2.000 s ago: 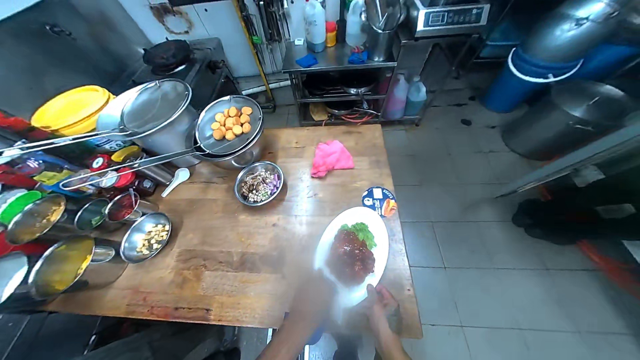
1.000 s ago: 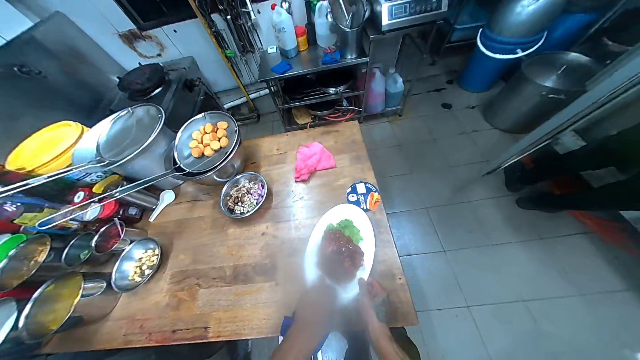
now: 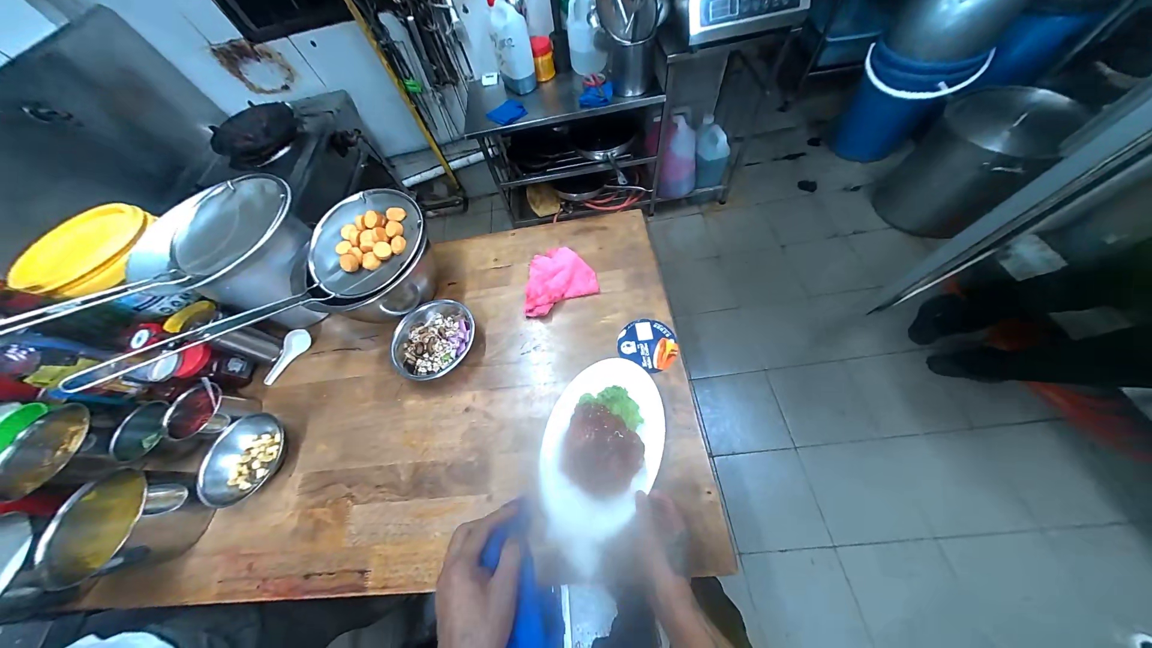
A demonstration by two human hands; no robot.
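A white oval plate (image 3: 655, 423) lies near the right edge of the wooden table, bearing reddish-brown sauced food (image 3: 601, 450) and green lettuce (image 3: 616, 403). My right hand (image 3: 664, 549) is at the plate's lower right edge, with fingers at the rim; a hazy blur hides part of it. At the table's front edge my left hand (image 3: 481, 576) grips a blue cloth (image 3: 515, 585). A round blue and white lid-like disc (image 3: 647, 345) with an orange picture lies just beyond the plate. Farther back is a crumpled pink cloth (image 3: 560, 281).
A steel bowl of chopped ingredients (image 3: 435, 340) stands mid-table. To its left are a strainer with round orange-brown pieces (image 3: 367, 243) over a pot, a white spoon (image 3: 290, 354) and a tilted bowl of pale pieces (image 3: 241, 459). Another person's dark shoes (image 3: 972, 360) show at right.
My left hand has moved from the plate's lower side to the left, and the blue cloth now shows in it. My right hand remains at the plate's lower right.
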